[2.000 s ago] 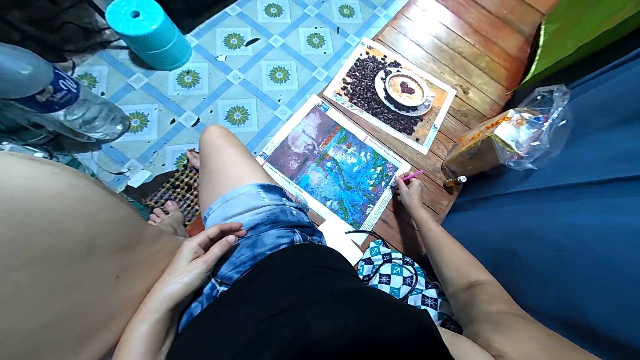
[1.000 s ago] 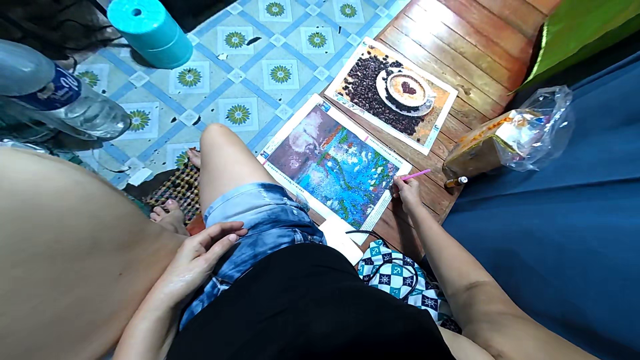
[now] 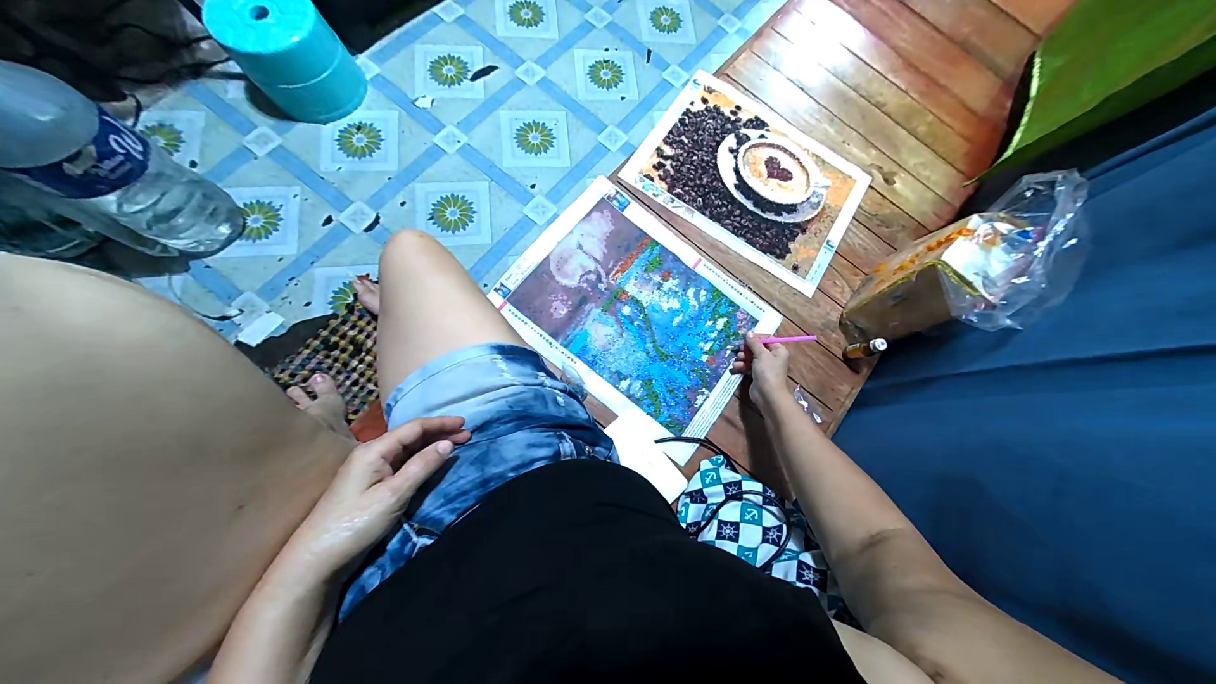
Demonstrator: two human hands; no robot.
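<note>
A pink pen-like stick is pinched between the fingers of my right hand, at the right edge of a diamond-painting canvas in blue, purple and green. The canvas lies on a wooden plank surface beside my thigh. Just beyond it lies a second picture, which shows a coffee cup and coffee beans. My left hand rests on my denim shorts, fingers loosely spread and holding nothing. A white sheet or pad is partly under the canvas's near corner.
A box in clear plastic and a small bottle stand to the right by a blue cloth. Checkered anchor-print fabric with a black cord lies near my waist. At left are a large water bottle and a turquoise roll.
My right hand, with the pink stick, has shifted slightly at the canvas's right edge. My left hand has stayed on the shorts.
</note>
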